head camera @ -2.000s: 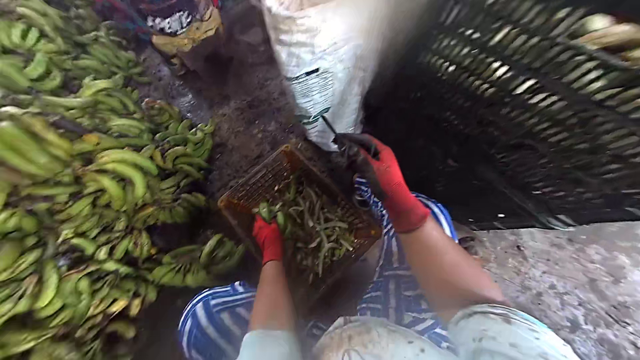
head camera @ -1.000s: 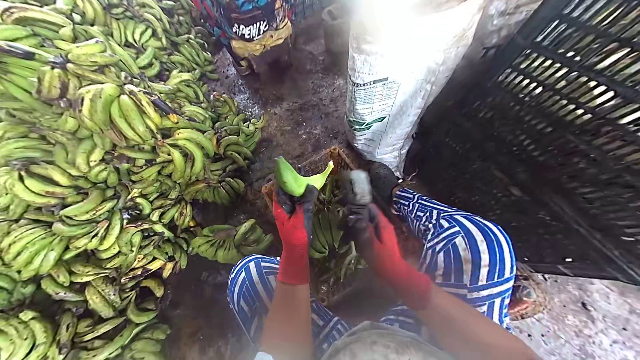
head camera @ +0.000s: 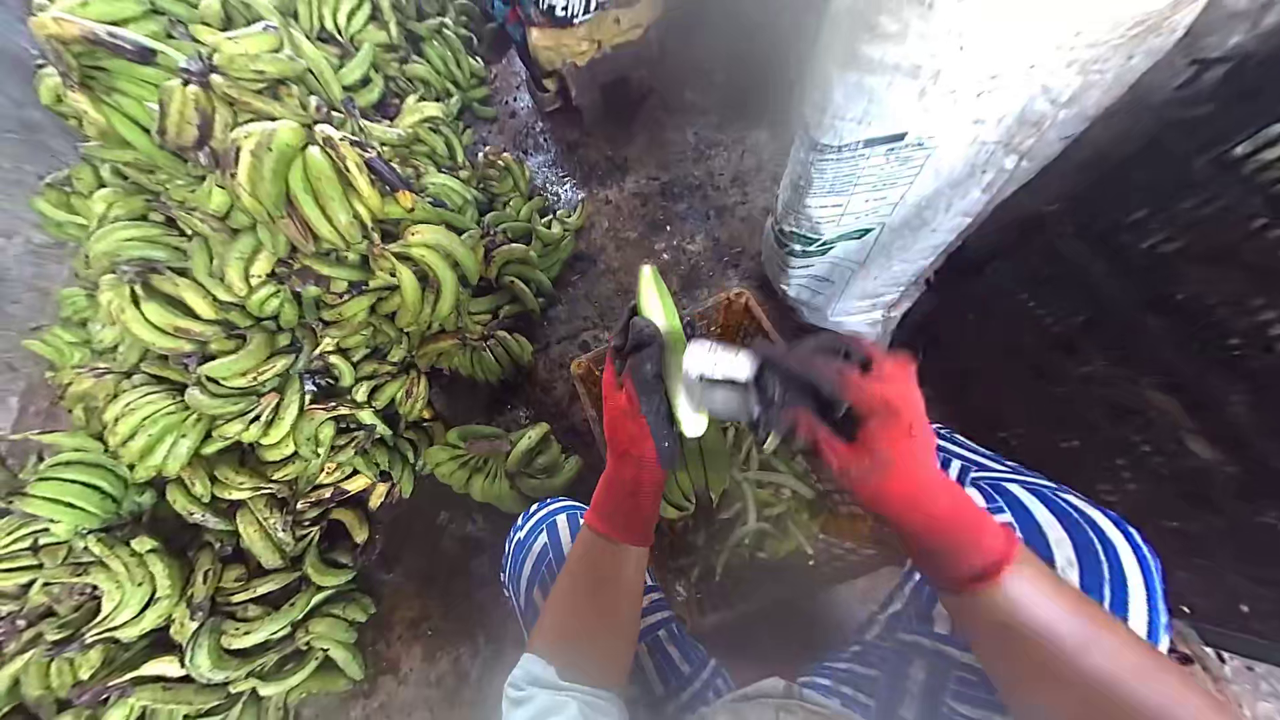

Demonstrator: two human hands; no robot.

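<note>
My left hand (head camera: 640, 430), in a red and black glove, holds a green plantain (head camera: 659, 315) upright over a crate; pale flesh shows at its lower end. My right hand (head camera: 870, 430), gloved alike and blurred by motion, grips a tool with a pale, blurred head (head camera: 722, 378), too blurred to name, which is against or very near the plantain's right side. Below both hands, the brown plastic crate (head camera: 738, 312) holds a bunch of green plantains (head camera: 700, 470) and loose strips of peel (head camera: 770, 500). Part of the crate is hidden by my hands.
A large heap of green plantains (head camera: 260, 350) covers the floor at left, with one bunch (head camera: 500, 465) at its near edge. A white printed woven sack (head camera: 860, 220) stands beyond the crate. Another printed sack (head camera: 590, 35) is at the top. My knees flank the crate.
Two seconds ago my left hand was down in the crate; it is now raised with a plantain. The plantain, unpeeled on its visible side one second ago, now shows pale flesh.
</note>
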